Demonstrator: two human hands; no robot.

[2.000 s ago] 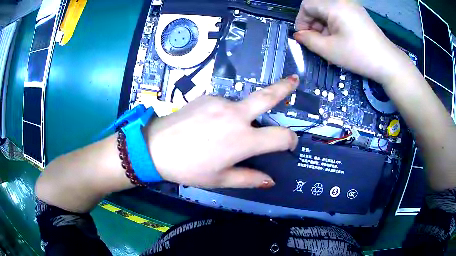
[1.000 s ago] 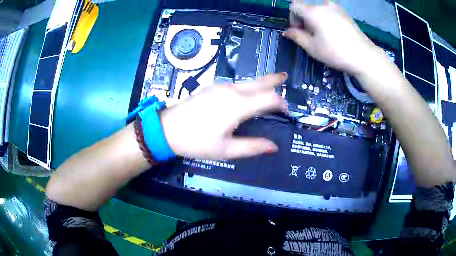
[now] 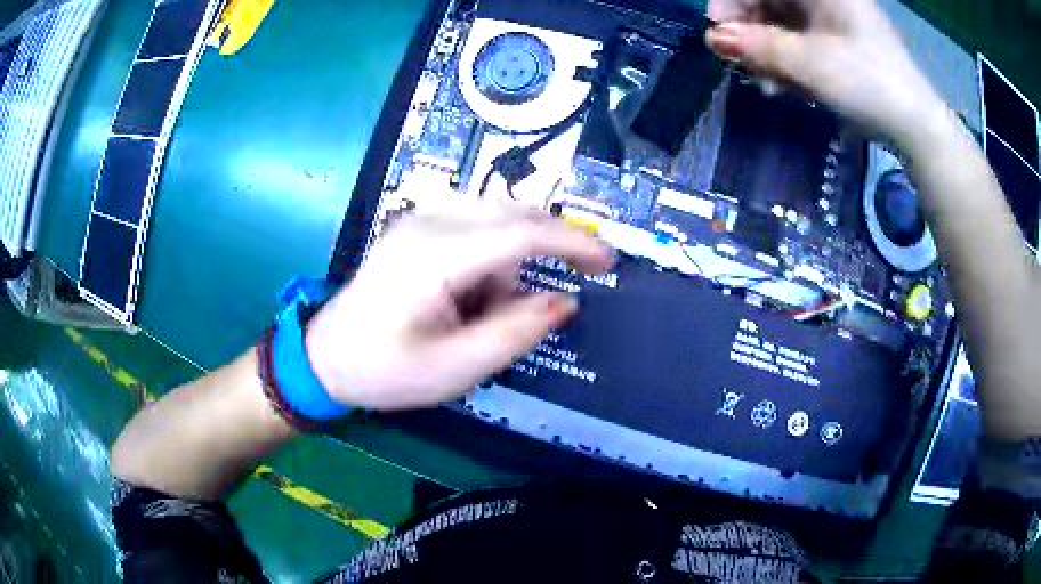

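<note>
An open laptop base (image 3: pixel 502 394) lies tilted in front of me, with mainboard (image 3: pixel 685 205), battery pack (image 3: pixel 674 365) and two fans, the left one (image 3: pixel 514 69) fully visible. A black insulating sheet (image 3: pixel 682 100) stands slanted over the upper mainboard, partly raised, its top edge at my right fingertips. My right hand (image 3: pixel 810 57) pinches it there, as far as I can see; the exact grip is partly hidden. My left hand (image 3: pixel 445 302), with a blue wrist strap, is over the battery's left part, slightly blurred, fingers curved and apart, empty.
A white liner strip with black rectangles (image 3: pixel 126 177) lies on the green bench (image 3: pixel 274 137) at left. A yellow object (image 3: pixel 242 23) is at the upper left edge. More liner with black pieces (image 3: pixel 944 439) lies right of the laptop. Yellow-black floor tape (image 3: pixel 320 502) shows below.
My left hand has drawn back from the mainboard to the battery's left side. The black sheet near my right fingers now slants upward. The laptop appears further right in view.
</note>
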